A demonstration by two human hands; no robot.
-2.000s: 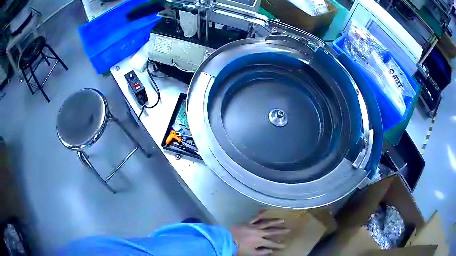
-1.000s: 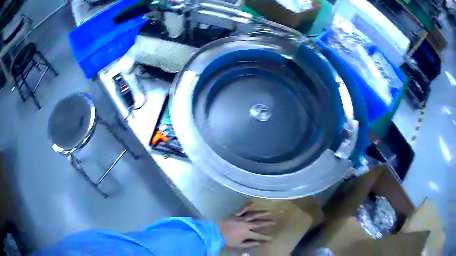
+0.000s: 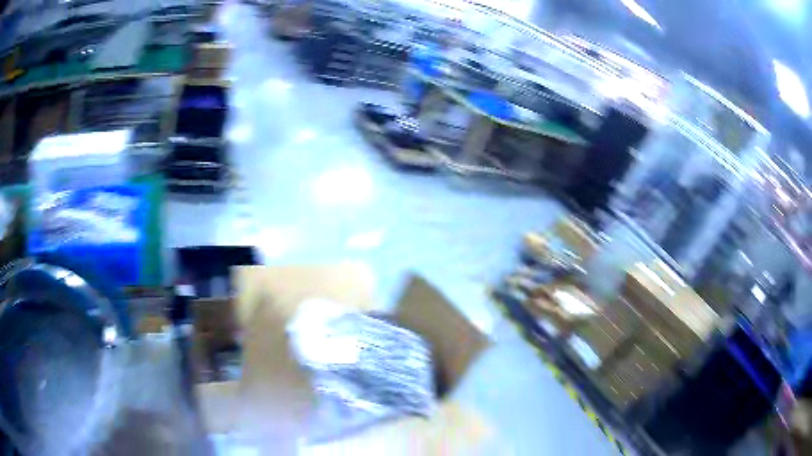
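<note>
The view is strongly blurred. An open carton (image 3: 445, 329) with raised flaps stands near the lower middle. A shiny silver-clear bag (image 3: 365, 361) shows in its opening. The vibratory feeder bowl (image 3: 53, 370) is cut off by the left edge, its silver rim and dark inside partly in view. Neither of my hands is in view.
A blue plastic bin (image 3: 89, 232) with clear bags is behind the bowl. Dark stacked crates (image 3: 198, 138) stand beyond it. Brown cartons (image 3: 654, 325) stand at the right beside yellow-black floor tape (image 3: 579, 401). Benches (image 3: 499, 111) stand farther back.
The view has swung to the right. The bowl has shifted to the left edge, the open carton now sits lower middle, and my left hand and blue sleeve have left the picture.
</note>
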